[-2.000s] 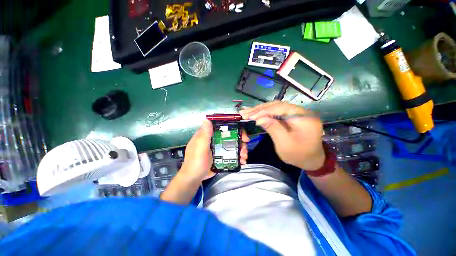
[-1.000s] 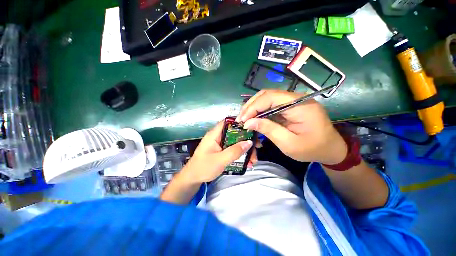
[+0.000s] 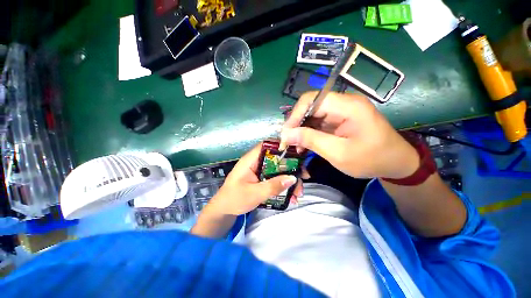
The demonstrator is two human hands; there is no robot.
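Note:
An open phone unit point(image 3: 279, 169) with a green board and a dark red top edge is in my left hand point(image 3: 250, 187), over my lap. My left thumb lies across its board. My right hand point(image 3: 349, 137) holds tweezers point(image 3: 329, 87), slanting up to the right; their tip is at the top part of the board, beside an orange ribbon bit. Part of the phone's lower half is hidden by my thumb.
A battery point(image 3: 322, 49), a black rear housing point(image 3: 301, 82) and a pale front frame point(image 3: 372, 74) lie ahead. A clear cup point(image 3: 233, 59) stands near the black tray point(image 3: 279, 29). A white fan point(image 3: 116, 183) is left, a yellow screwdriver point(image 3: 494, 78) right.
Earlier the red top part stood out above the phone; now it lies at the phone's upper edge. My left thumb moved onto the board. The tweezers turned steeper, tip down on the board.

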